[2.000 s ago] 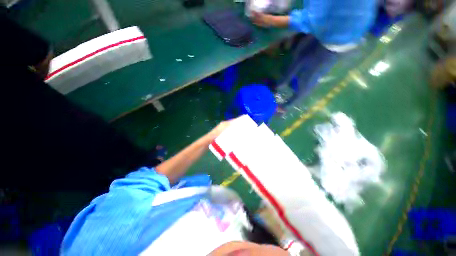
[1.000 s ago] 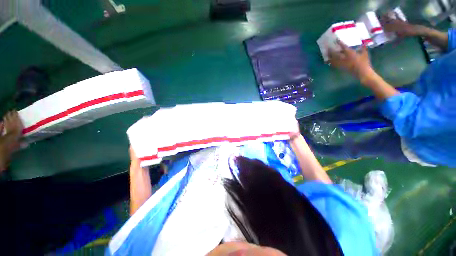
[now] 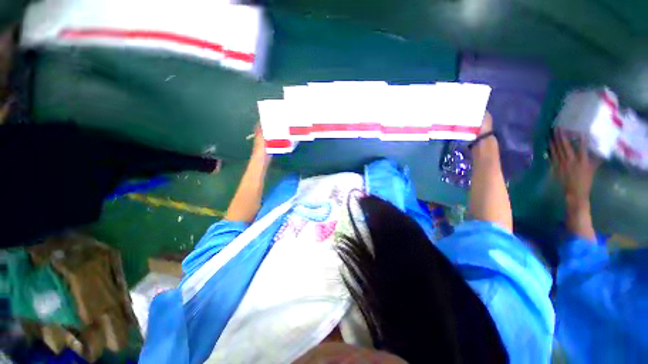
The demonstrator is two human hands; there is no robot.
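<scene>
A row of white boxes point(image 3: 376, 106) with a broken red stripe along its near edge is pressed between my two hands over the green table. My left hand point(image 3: 260, 135) is at the row's left end, mostly hidden behind it. My right hand point(image 3: 485, 129), with a dark band at the wrist, presses the right end. The leftmost box sits a little lower than the others. A pile of dark mailers point(image 3: 508, 106) lies on the table just right of the row.
Another row of white boxes point(image 3: 142, 28) lies at the upper left of the green table point(image 3: 341, 46). At the right, another person's hand point(image 3: 574, 160) touches white boxes point(image 3: 593, 121). A person in dark clothing is at the left. Brown and green items point(image 3: 82, 284) are at the lower left.
The held row has swung round from the lower right to in front of me, then moved forward over the table. Both hands now show at its ends. The view has turned.
</scene>
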